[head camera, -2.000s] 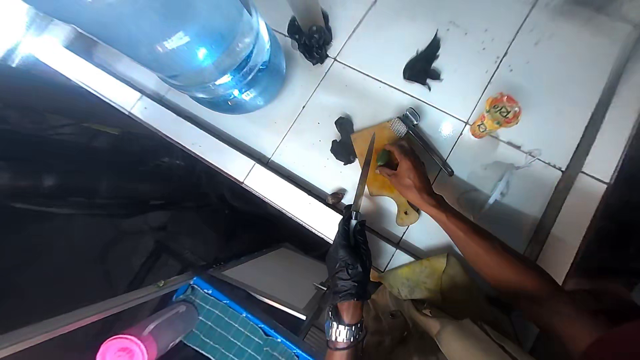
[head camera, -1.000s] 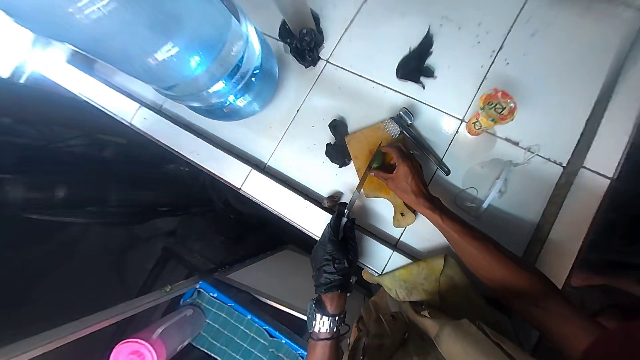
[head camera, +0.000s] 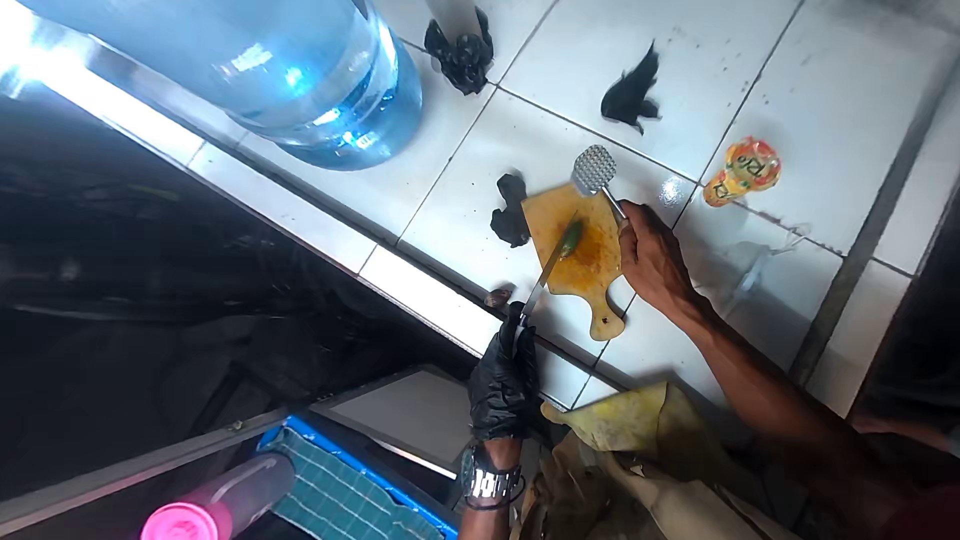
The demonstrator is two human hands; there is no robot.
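My left hand (head camera: 506,379), in a black glove with a watch at the wrist, grips the handle of a knife (head camera: 543,285). The blade points up over a wooden cutting board (head camera: 607,319) and touches or lies beside a small green vegetable (head camera: 572,235), perhaps a chili or lime. My bare right hand (head camera: 654,259) is closed around the handle of a metal meat mallet (head camera: 595,169), whose studded head is over the board's upper edge. Orange stains mark the board's middle.
A large blue water bottle (head camera: 337,97) stands upper left on the white tiles. Black plastic scraps (head camera: 630,90) and a printed plastic cup (head camera: 742,171) lie around the board. A small brown piece (head camera: 498,298) is near the counter edge. A pink-lidded bottle (head camera: 225,499) is lower left.
My right hand has let go of the green piece, moved right and taken hold of the mallet. The mallet's head has shifted over the board. The knife has stayed in my left hand.
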